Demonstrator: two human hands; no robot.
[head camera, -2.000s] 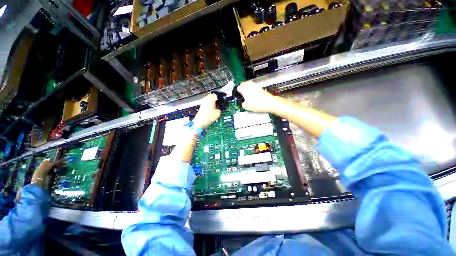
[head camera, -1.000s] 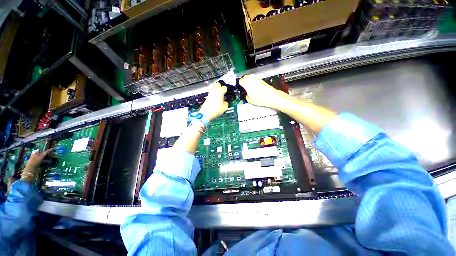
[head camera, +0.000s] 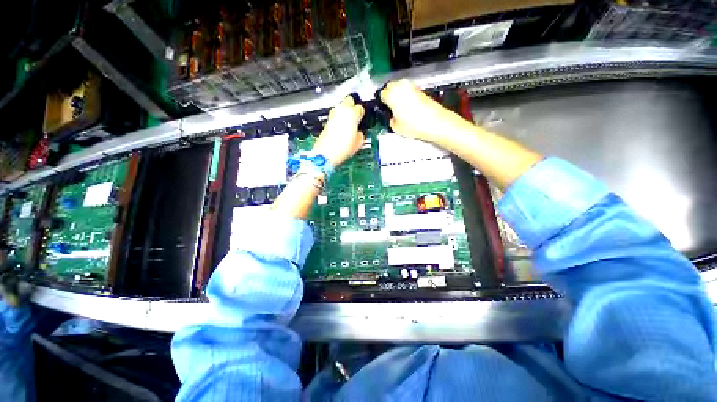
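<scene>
A large green circuit board (head camera: 354, 188) with white blocks lies in a black carrier with dark-red side bars (head camera: 489, 228) in front of me. My left hand (head camera: 343, 132), with a blue wrist strap (head camera: 311, 164), is at the board's far edge, its fingertips on a black round part (head camera: 356, 99). My right hand (head camera: 410, 110) is just right of it, its fingertips on another black part (head camera: 382, 94). More black round parts line the far edge. A coil with an orange patch (head camera: 431, 203) sits on the board's right half. The exact contact under the fingers is hidden.
Metal conveyor rails (head camera: 440, 318) run along the near and far sides. A shiny metal plate (head camera: 597, 173) lies right. More boards (head camera: 82, 216) lie left, with another person's hand (head camera: 12, 286) at the left edge. A clear tray of copper-brown parts (head camera: 267, 74) and cardboard boxes (head camera: 72, 106) stand behind.
The view has shifted, so the shelf boxes sit higher and partly out of frame. Both my hands remain at the board's far edge. The other person's hand has moved off the neighbouring board.
</scene>
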